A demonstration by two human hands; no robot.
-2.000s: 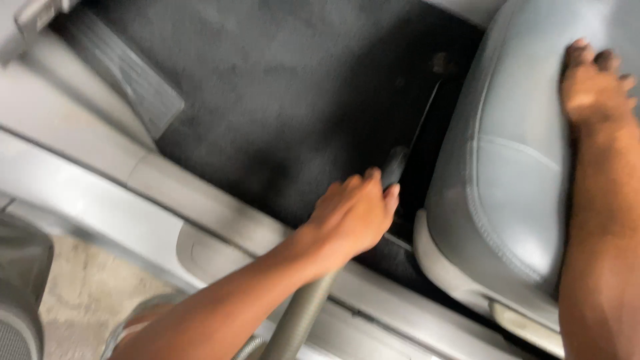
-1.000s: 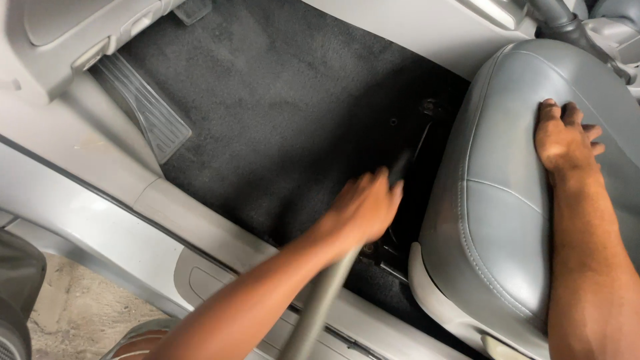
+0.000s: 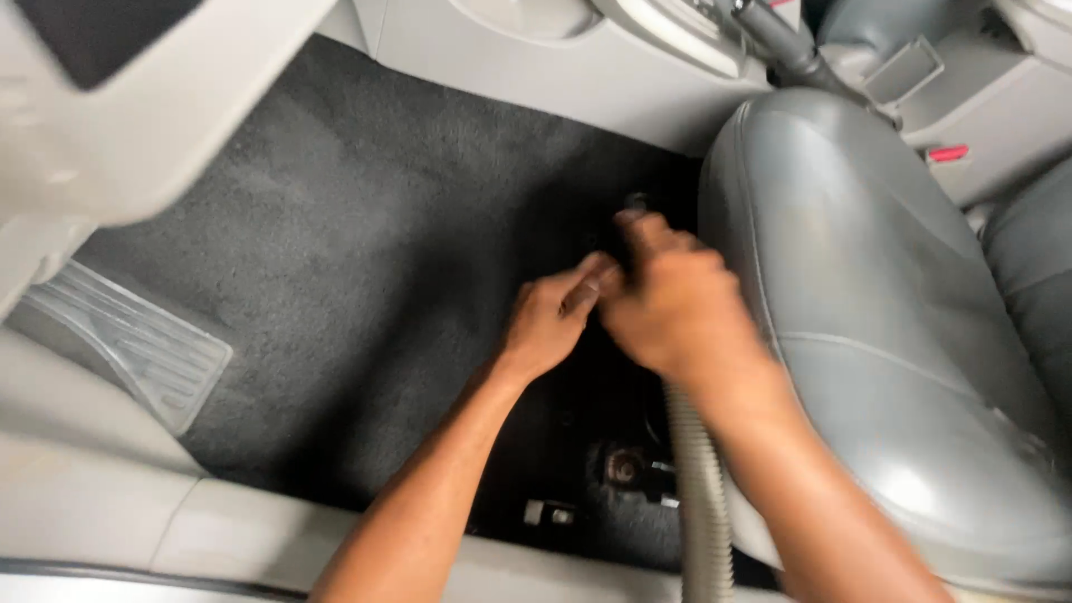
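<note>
Both hands are close together over the black floor carpet of a car, just in front of the grey leather seat. My left hand has its fingertips at the fingers of the right one; whether it grips anything is hidden. My right hand, blurred, is curled around the dark end of a vacuum hose, mostly covered by the fingers. Below that hand the beige ribbed hose runs down past the seat's front edge to the bottom of the view.
A ribbed footrest lies at the left, beside the door sill. A seat-rail bolt and metal bracket stand near the sill. The centre console and handbrake lever border the far side.
My right hand has left the seat cushion and come down to the hose end. My left hand, earlier at the hose's dark end, is now beside the right one. The view has shifted.
</note>
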